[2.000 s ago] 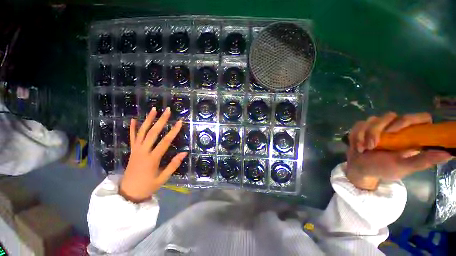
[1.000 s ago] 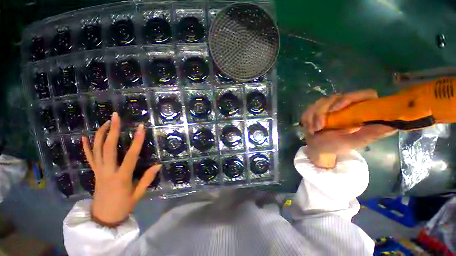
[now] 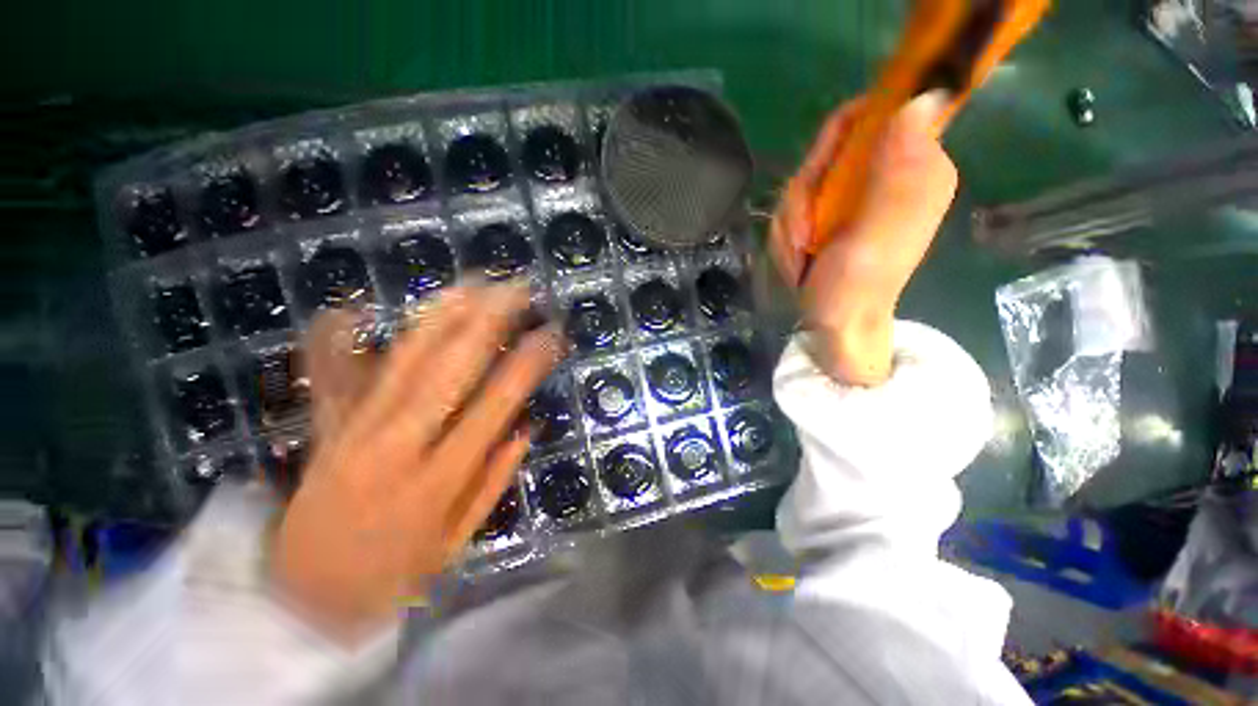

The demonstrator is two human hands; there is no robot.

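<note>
A clear blister tray point(image 3: 545, 104) lies tilted on the green surface. Glossy round black units point(image 3: 393, 171) sit in its pockets. A dark grey dotted disc point(image 3: 676, 166) lies over the tray's far right pockets. My left hand point(image 3: 421, 441) is blurred, spread low over the tray's left and middle pockets and hiding several units; whether it touches any is unclear. My right hand point(image 3: 876, 221) grips the orange power driver point(image 3: 883, 104), which is cut off by the top edge, just right of the disc. The driver's tip is hidden or too blurred to see.
A shiny clear plastic bag point(image 3: 1069, 372) lies on the green bench point(image 3: 883, 566) at right. A grey-brown bar point(image 3: 1090, 207) lies beyond it. A small loose piece point(image 3: 1083, 105) is at far right. Blue and red items point(image 3: 1200, 637) show below the bench at lower right.
My right hand has moved inward to the tray's right edge, and the driver has swung from pointing sideways to upright in the picture. My left hand has moved right and farther over the tray.
</note>
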